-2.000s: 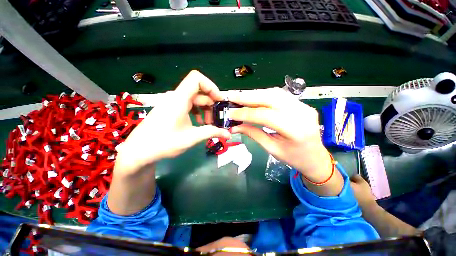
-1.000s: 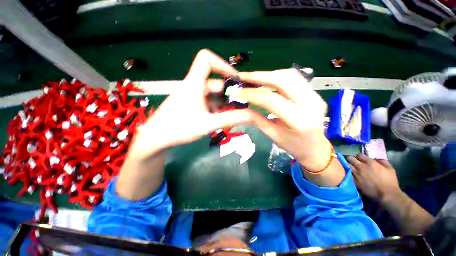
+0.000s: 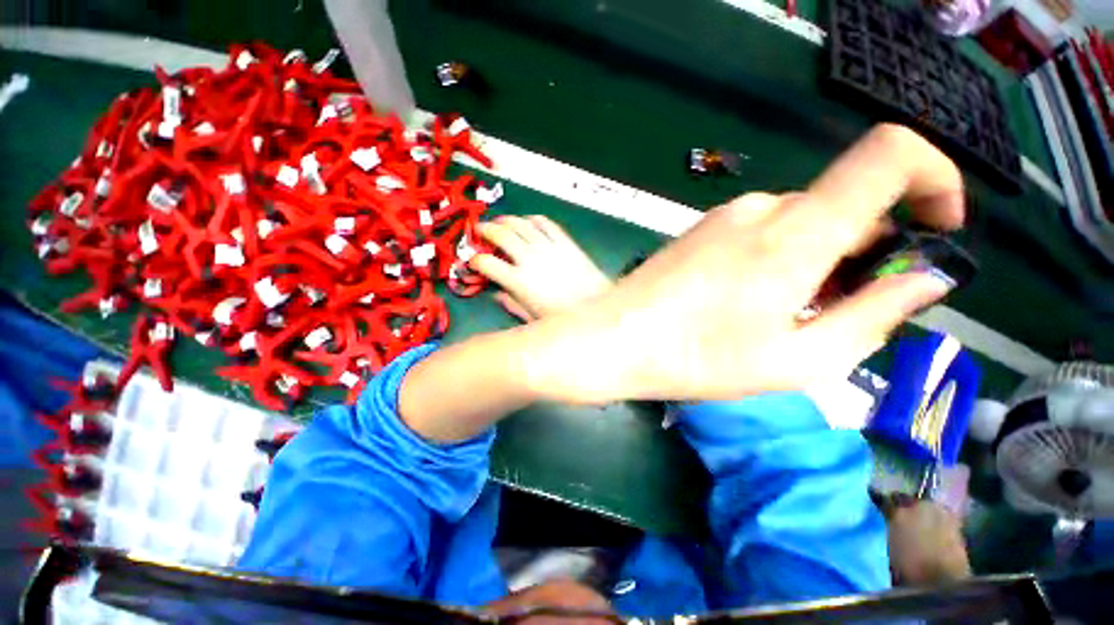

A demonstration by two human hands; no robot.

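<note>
My left hand (image 3: 782,287) is stretched over to the right and holds a small glossy black housing (image 3: 938,259) between thumb and fingers. The housing is tilted and partly covered by the fingers. My right hand (image 3: 544,266) reaches under the left forearm to the right edge of a large pile of red spring clamps (image 3: 263,208). Its fingertips are at a red clamp (image 3: 465,275) there; whether they grip it I cannot tell.
Small dark and gold units (image 3: 712,161) lie on the green belt. A black slotted tray (image 3: 922,92), a blue parts box (image 3: 919,397) and a panda-shaped fan (image 3: 1060,446) are at right. A white tray (image 3: 183,470) is at lower left. Another person's hand (image 3: 926,537) is at lower right.
My hands have parted and my arms now cross: the left carried the housing right, the right went left to the clamps. The view has turned left and tilted.
</note>
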